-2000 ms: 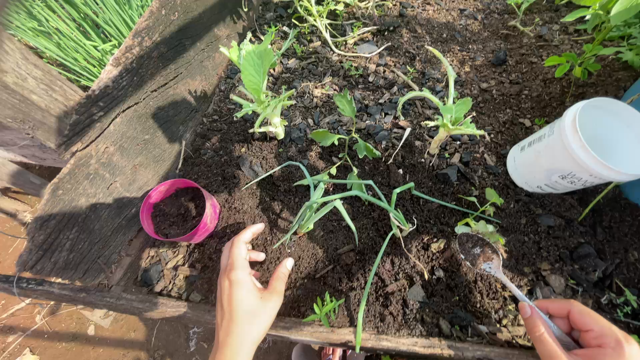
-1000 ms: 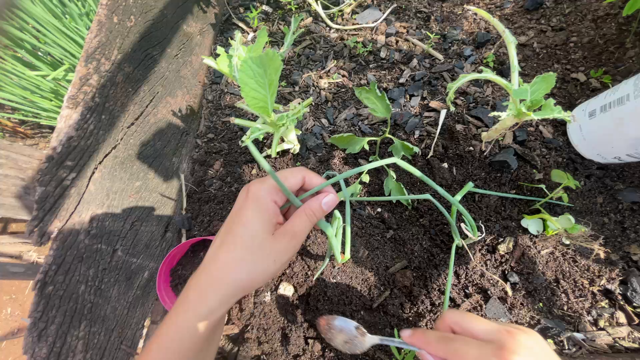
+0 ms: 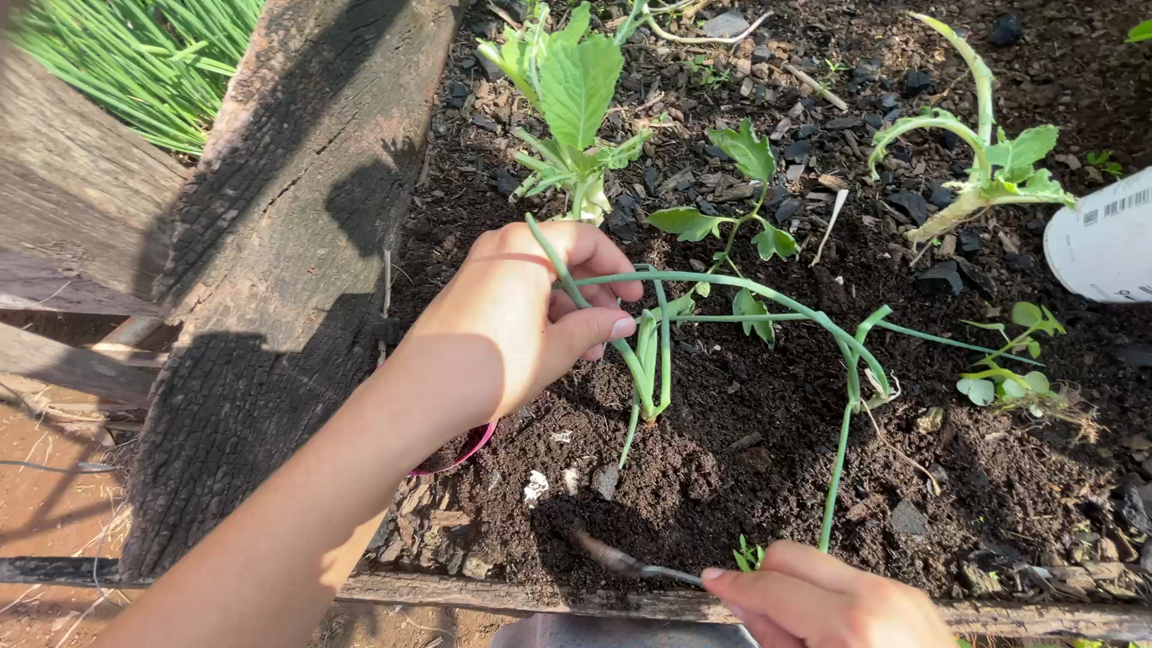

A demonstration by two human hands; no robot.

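My left hand (image 3: 531,324) has its fingers closed around the long green leaves of an onion-like plant (image 3: 650,378), whose base stands in dark soil (image 3: 720,495). A metal spoon (image 3: 630,567) is in my right hand (image 3: 828,598), gripped by the handle, its bowl down at the soil near the bed's front board. Bent leaves of a second such plant (image 3: 850,369) lie to the right. Behind my left forearm, only part of the rim of a pink pot (image 3: 468,450) shows; its contents are mostly hidden.
A weathered wooden plank (image 3: 270,225) edges the bed at left, a thin board (image 3: 540,596) at front. Leafy plants (image 3: 580,99) and a drooping one (image 3: 981,171) grow farther back. A white container (image 3: 1102,238) lies at right, near an uprooted seedling (image 3: 1012,378).
My left hand has moved from beside the pink pot to the green leaves and taken hold of them. The spoon has come left, from near the seedling to the soil before the onion-like plant.
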